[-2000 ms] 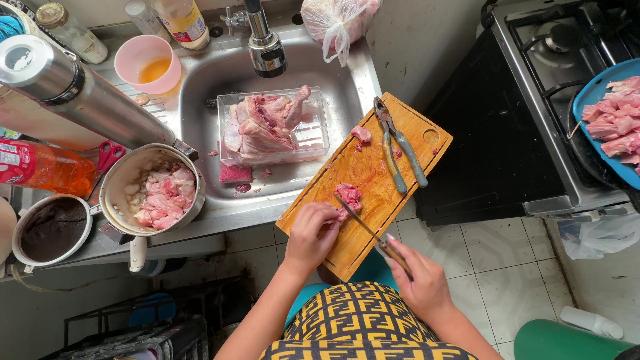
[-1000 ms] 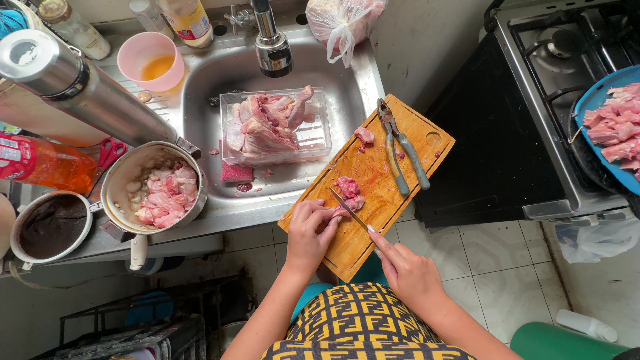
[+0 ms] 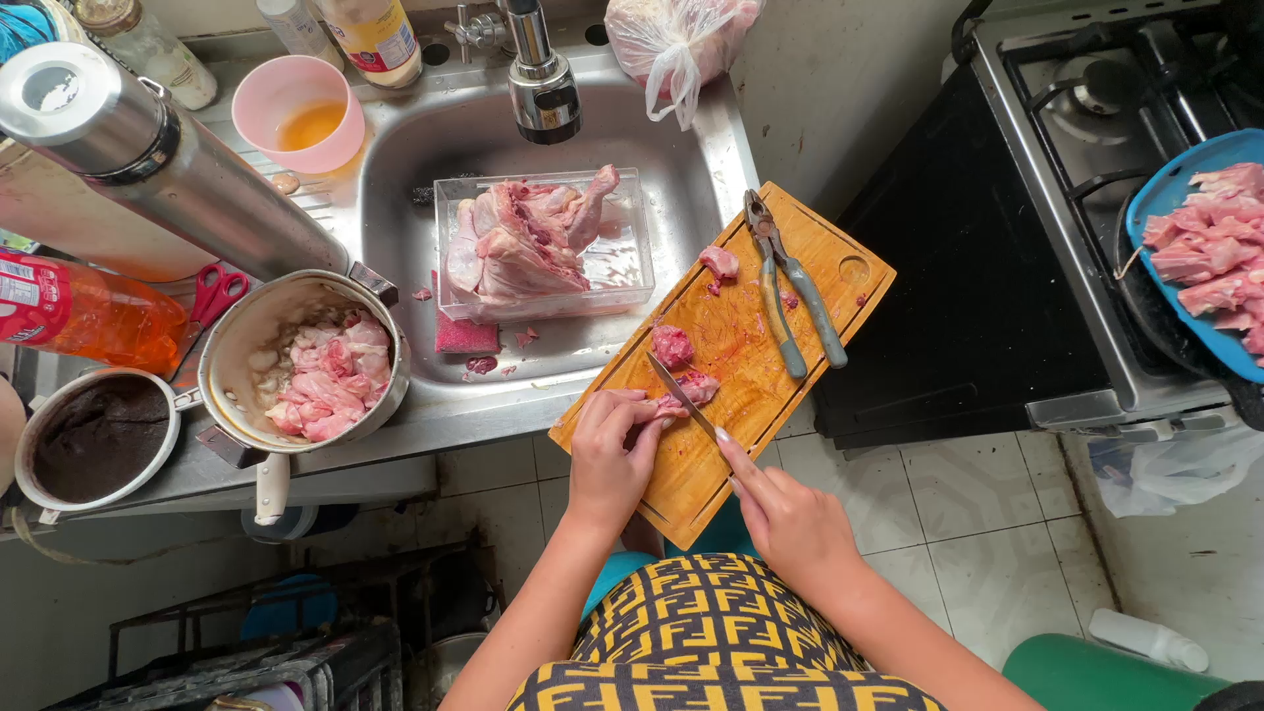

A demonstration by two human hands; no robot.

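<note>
My left hand [image 3: 614,456] pinches the near end of a piece of raw meat [image 3: 693,390] on a wooden cutting board [image 3: 736,469]. A knife [image 3: 683,397] is held in my right hand [image 3: 795,513], its blade lying across that piece; the handle is mostly hidden by the fingers. Just beyond the blade sits a small lump of meat [image 3: 672,346], and a further scrap [image 3: 719,263] lies near the board's sink-side edge. Pliers [image 3: 787,281] with worn grips rest on the far part of the board.
In the steel sink [image 3: 395,217], a clear plastic container [image 3: 632,281] holds raw poultry [image 3: 528,237] under the faucet [image 3: 543,94]. At left stand a pot [image 3: 227,365] with meat pieces, a strainer [image 3: 163,459] and a steel thermos [image 3: 212,188]. A blue tray [image 3: 1165,183] of meat sits on the stove [image 3: 1007,109].
The meat beside the knife has gone from one clump to a separate lump and a longer piece. My right hand has shifted slightly with the knife, while my left hand stays at the board's near-left edge.
</note>
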